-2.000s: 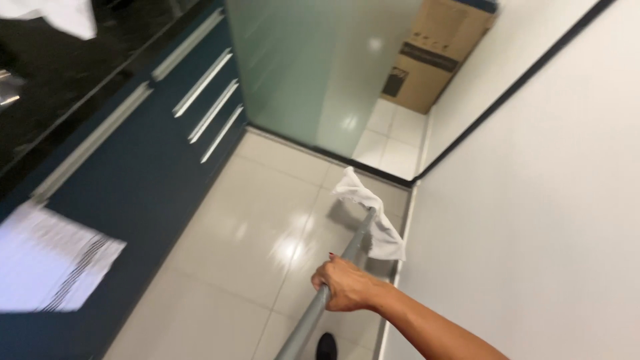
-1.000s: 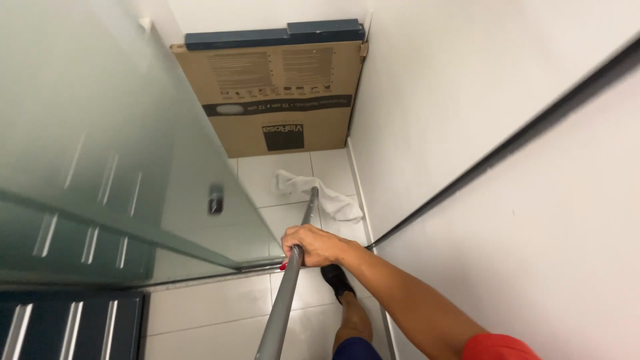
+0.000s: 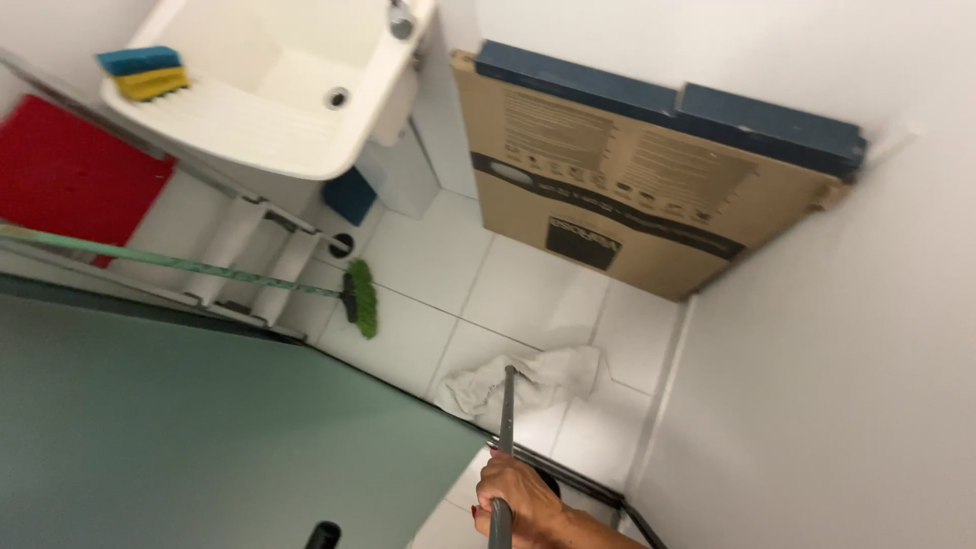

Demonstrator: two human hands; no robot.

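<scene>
My right hand (image 3: 520, 496) is closed around a long grey pole (image 3: 508, 412) near the bottom of the view. The far end of the pole rests on a crumpled whitish cloth (image 3: 560, 374), which lies spread over the white floor tiles just beyond the black door track (image 3: 568, 474). Whatever head the pole has is hidden under the cloth. My left hand is outside the frame.
A frosted glass door (image 3: 229, 427) fills the lower left. Behind it are a stepladder (image 3: 229, 248), a green broom (image 3: 364, 299), a red panel (image 3: 76, 171) and a laundry sink (image 3: 259, 91) with a brush (image 3: 145, 72). A flat cardboard box (image 3: 602, 175) leans on the wall.
The view has moved far into the room behind the glass door; the sink, ladder and broom now show. The pole and cloth were at the doorway earlier and are now just past its track.
</scene>
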